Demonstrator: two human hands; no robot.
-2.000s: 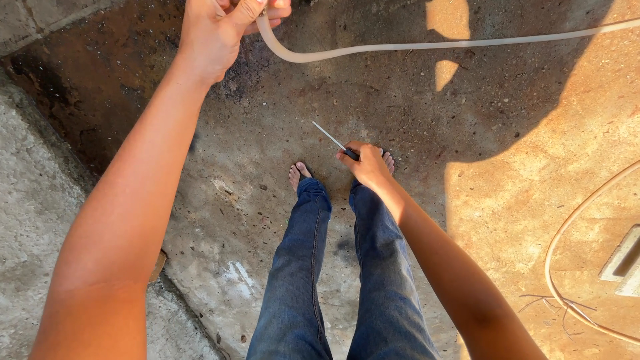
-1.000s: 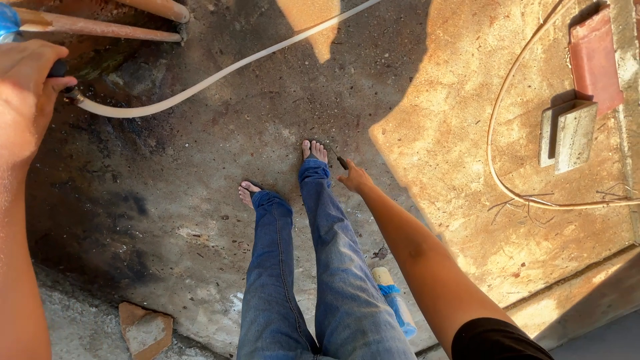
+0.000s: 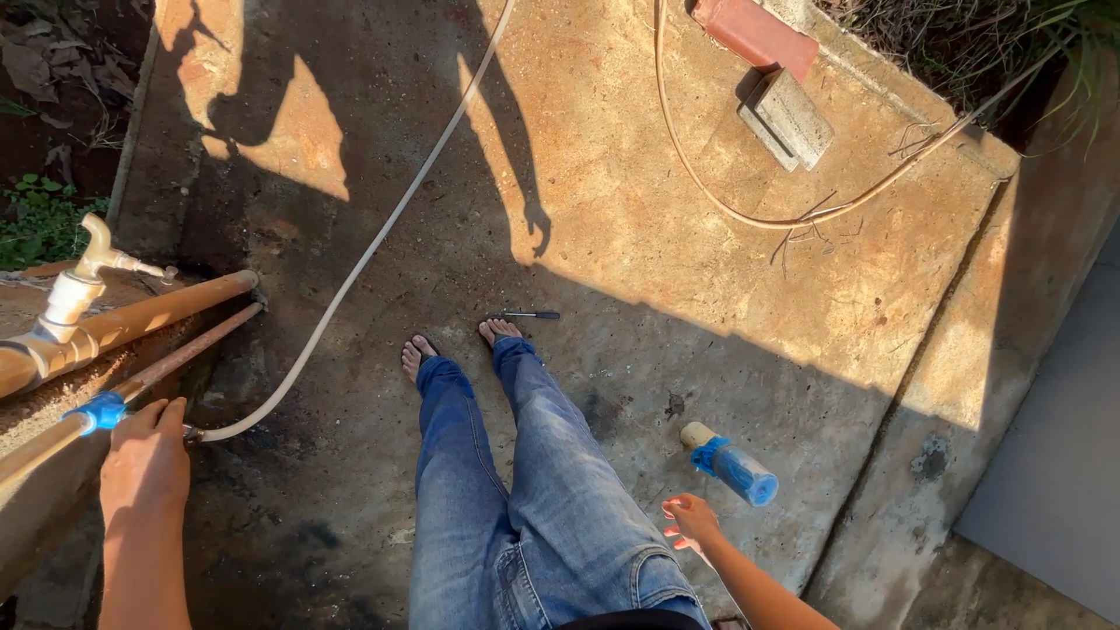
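My left hand [image 3: 147,451] is at the blue pipe fitting [image 3: 101,409] on the thin pipe, beside the end of the pale flexible hose [image 3: 346,284]. Its fingers hide what lies under them, so I cannot tell how they grip. The hose runs from there up across the concrete. My right hand [image 3: 691,523] hangs above the floor with its fingers apart and nothing in it. Up and right of it lies a clear blue-tinted plastic bottle or container [image 3: 739,472] with a cream end. A screwdriver [image 3: 534,314] with a dark handle lies just beyond my feet.
A cream tap [image 3: 92,254] rises from the thick brown pipe [image 3: 175,306] at left. The hose curves again [image 3: 752,214] at upper right near a grey block [image 3: 792,114] and a reddish block [image 3: 761,35]. Plants grow at both upper corners.
The screwdriver that my right hand held two seconds ago now lies on the floor. My left hand, earlier raised with the hose end, is now at the blue fitting. The view has shifted.
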